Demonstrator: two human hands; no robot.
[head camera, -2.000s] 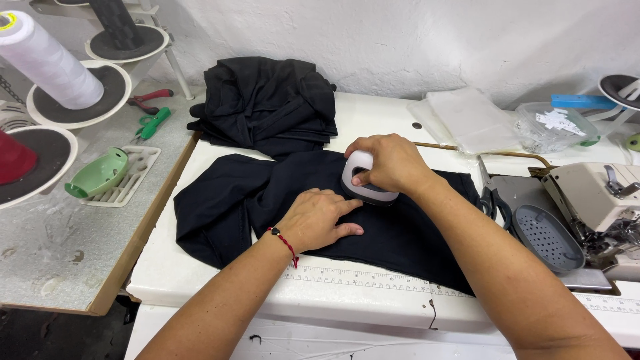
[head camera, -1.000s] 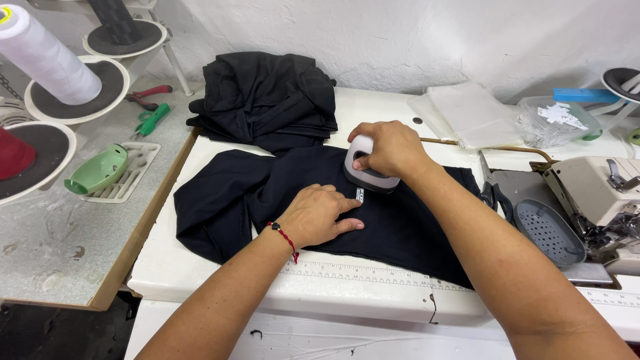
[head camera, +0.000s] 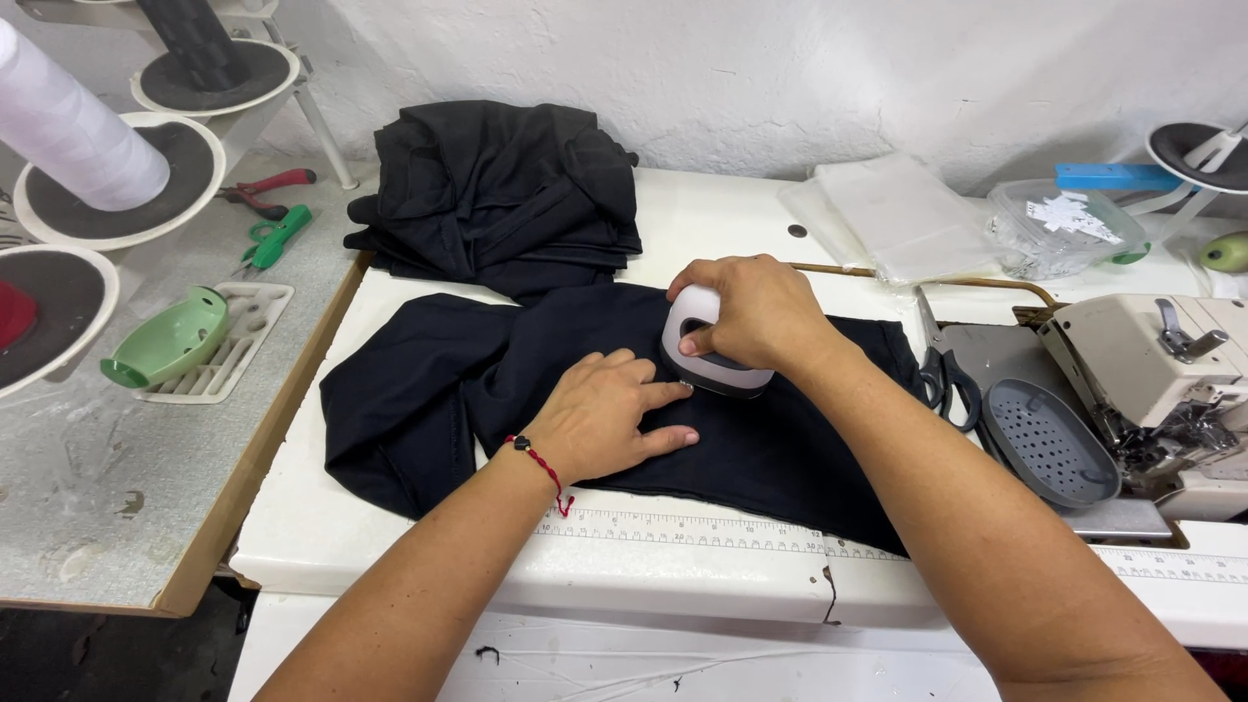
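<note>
A dark garment (head camera: 770, 458) lies spread on the white sewing table (head camera: 409, 575). My right hand (head camera: 751, 307) grips a small white and grey handheld iron (head camera: 717, 375), whose base rests on the garment. My left hand (head camera: 614, 414) lies on the cloth just left of the iron, fingers spread. Its index fingertip touches a small pale label (head camera: 686, 385), mostly hidden at the iron's edge. Behind the garment sits a heap of folded black clothes (head camera: 502, 190).
Black scissors (head camera: 951, 385), a grey perforated dish (head camera: 1051, 444) and a sewing machine (head camera: 1155, 361) stand right. Plastic bags (head camera: 902, 214) and a tub of labels (head camera: 1068, 219) lie behind. Left are thread cones (head camera: 83, 127), green snips (head camera: 276, 237) and a green dish (head camera: 175, 336).
One second ago the pale label showed more fully beside the iron; now the iron covers most of it. My left hand stays in about the same place.
</note>
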